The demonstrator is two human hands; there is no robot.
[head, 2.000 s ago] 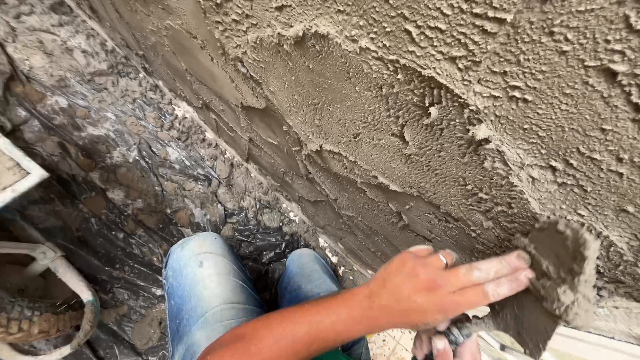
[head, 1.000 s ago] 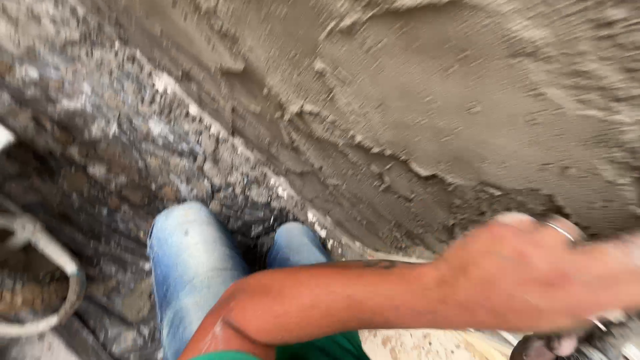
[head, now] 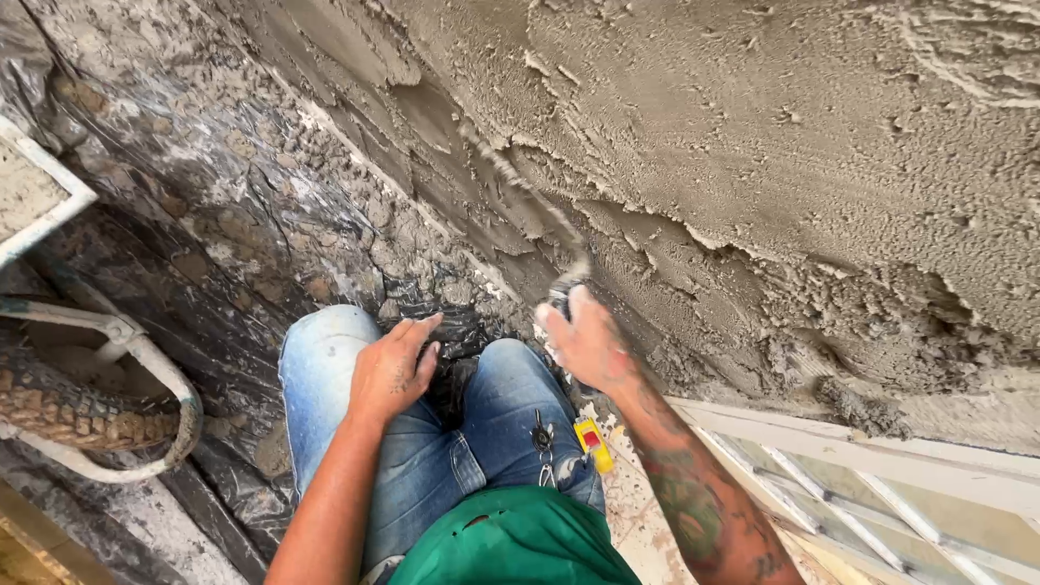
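My right hand (head: 589,337) is closed round the dark handle of a mortar-coated trowel (head: 532,191). The trowel, slightly blurred, is seen nearly edge-on against the lower part of the wet mortar on the wall (head: 756,162). My left hand (head: 396,366) rests above my left knee with its fingers apart and nothing in it. Rough, uneven mortar (head: 910,325) lies on the wall to the right, close to a white frame (head: 812,431). Keys (head: 542,439) and a yellow tape measure (head: 593,444) hang at my waist.
Black plastic sheeting (head: 244,487), spattered with mortar, covers the floor at left. A wheelbarrow's tyre (head: 89,418) and its curved metal tube (head: 166,378) stand on the left. Above them is a white-edged tray or board (head: 69,199). A strip of yellowish material (head: 41,536) lies at the lower left.
Two seconds ago my left hand was beside the mortar-loaded trowel at the lower right; it is now over my knee. The trowel has moved left to the lower wall.
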